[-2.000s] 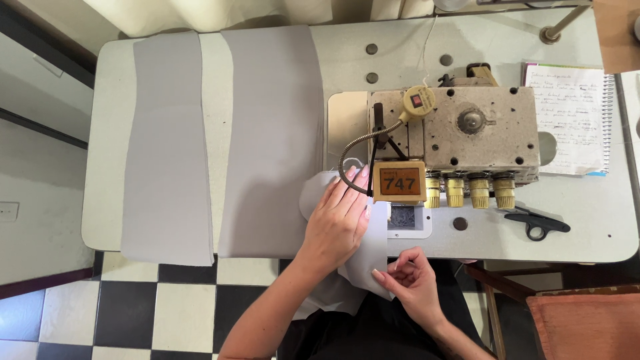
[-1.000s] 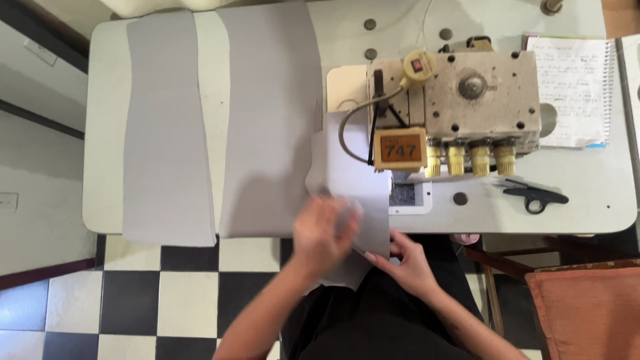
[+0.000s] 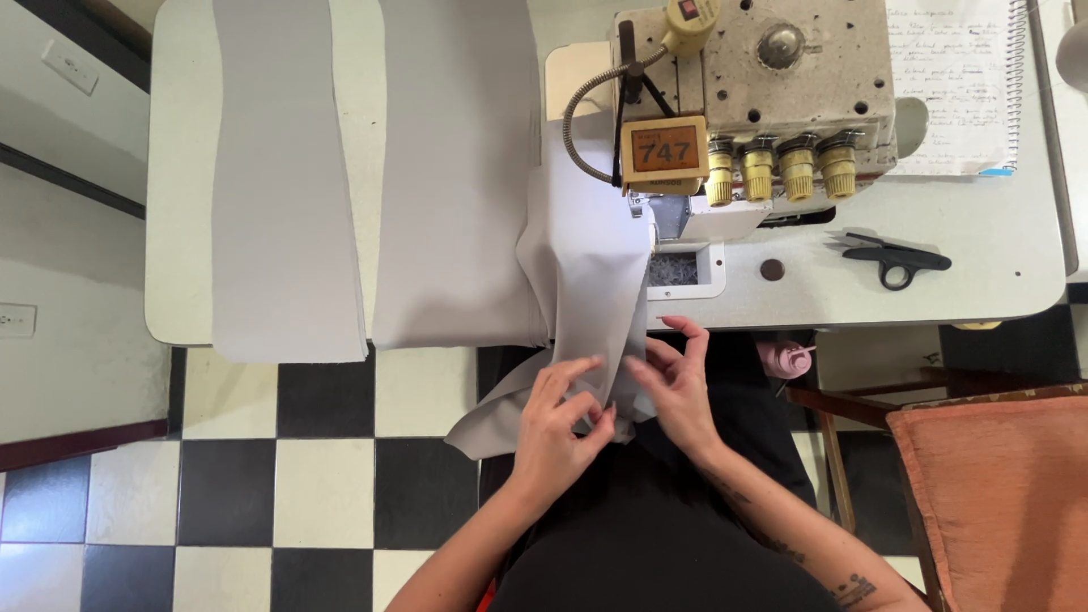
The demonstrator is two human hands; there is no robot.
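A grey fabric piece (image 3: 595, 263) runs from beneath the overlock sewing machine (image 3: 799, 76) down over the table's front edge. At its lower part my left hand (image 3: 561, 416) pinches the fabric edge between thumb and a finger. My right hand (image 3: 680, 382) is at the right side of the same piece, fingers spread, thumb near the cloth; whether it grips any is unclear. The needle area is partly hidden by the machine head. To the left lie a wide stack of grey fabric (image 3: 459, 187) and a narrower grey stack (image 3: 280, 187).
Black thread snips (image 3: 897, 257) lie on the white table (image 3: 960, 297) right of the machine, below a spiral notebook (image 3: 952, 93) with handwriting. A cutout with lint (image 3: 673, 270) is beside the fabric. An orange-cushioned chair (image 3: 1003, 501) and a pink bottle (image 3: 786, 359) are at lower right.
My left hand has moved from atop the fabric near the machine down to its lower part below the table edge. More of the piece now hangs toward my lap.
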